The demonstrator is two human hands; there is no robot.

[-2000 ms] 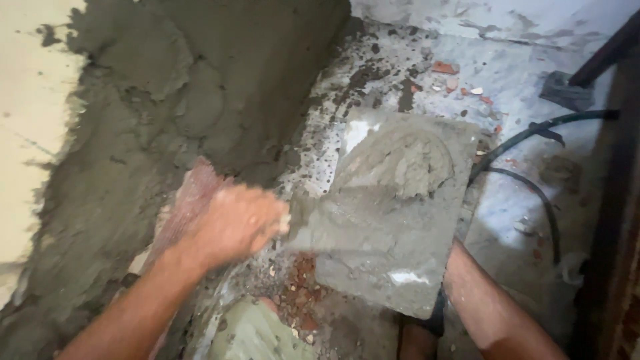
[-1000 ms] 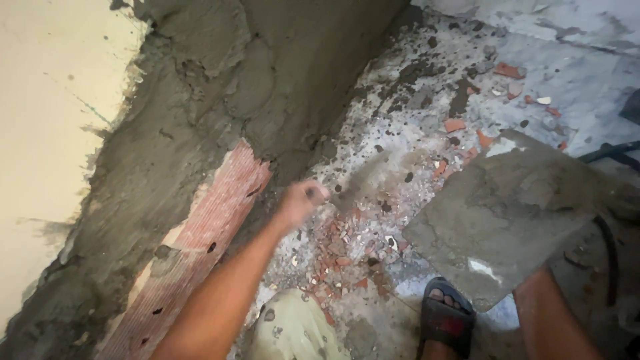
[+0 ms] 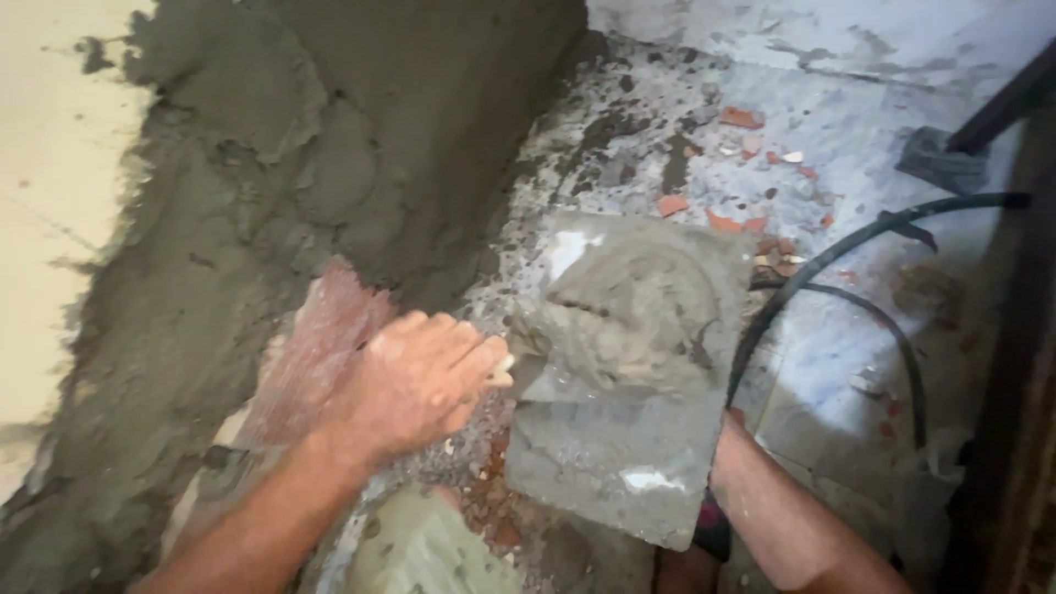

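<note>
My left hand (image 3: 433, 375), closed round the pale handle of a trowel, is at the left edge of a mortar board (image 3: 610, 445). The trowel's mortar-covered blade (image 3: 532, 363) lies against a heap of wet grey mortar (image 3: 635, 313) on the board; much of it blends into the mortar. My right forearm (image 3: 767, 503) reaches under the board from the lower right and holds it up; the right hand itself is hidden beneath. Fresh mortar (image 3: 396, 140) covers the lower wall on the left, next to exposed ribbed red brick (image 3: 318, 355) behind my left hand.
Broken red brick pieces (image 3: 741, 117) and mortar splashes lie on the floor. A black hose (image 3: 792, 289) curves right of the board, below a dark post's foot (image 3: 945, 161). A dark upright edge (image 3: 1011, 355) stands far right. My mortar-spotted, light-clothed knee (image 3: 425, 544) shows at the bottom.
One second ago the left hand was apart from the board, over the rubble; now it is at the board's edge, with the trowel at the mortar. The view has shifted.
</note>
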